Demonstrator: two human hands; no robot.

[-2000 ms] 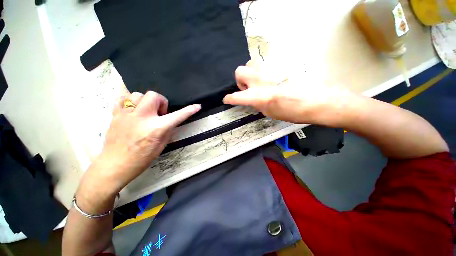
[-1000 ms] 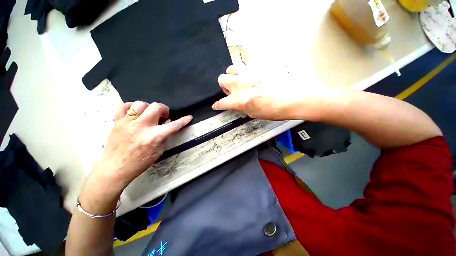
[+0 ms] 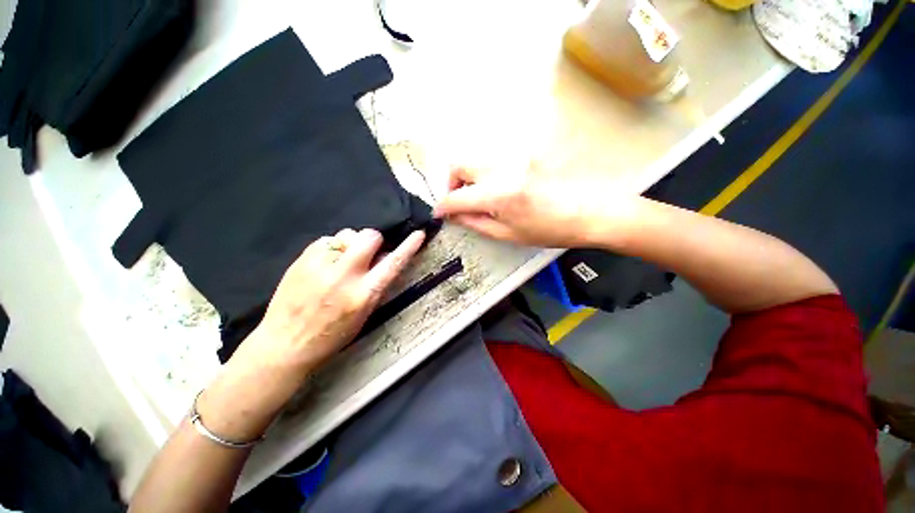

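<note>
A black lining panel (image 3: 266,165) with a short tab at each side lies flat on the white table. My left hand (image 3: 336,291) rests on its near edge, index finger extended towards the panel's near right corner. My right hand (image 3: 502,208) pinches that corner between thumb and finger. A narrow black strip (image 3: 419,289) lies on the stained board nearer the table edge, its left part hidden under my left hand.
An amber glue bottle (image 3: 624,52) lies at the far right, nozzle towards the table edge. A black bundle (image 3: 110,70) is at the far left, black pieces (image 3: 45,451) at the near left. A black piece with a white label (image 3: 614,281) is below the table edge.
My hands have moved along the panel's near edge to its right corner, and my right hand now pinches there. The view has shifted and turned, showing more of the far left bundle.
</note>
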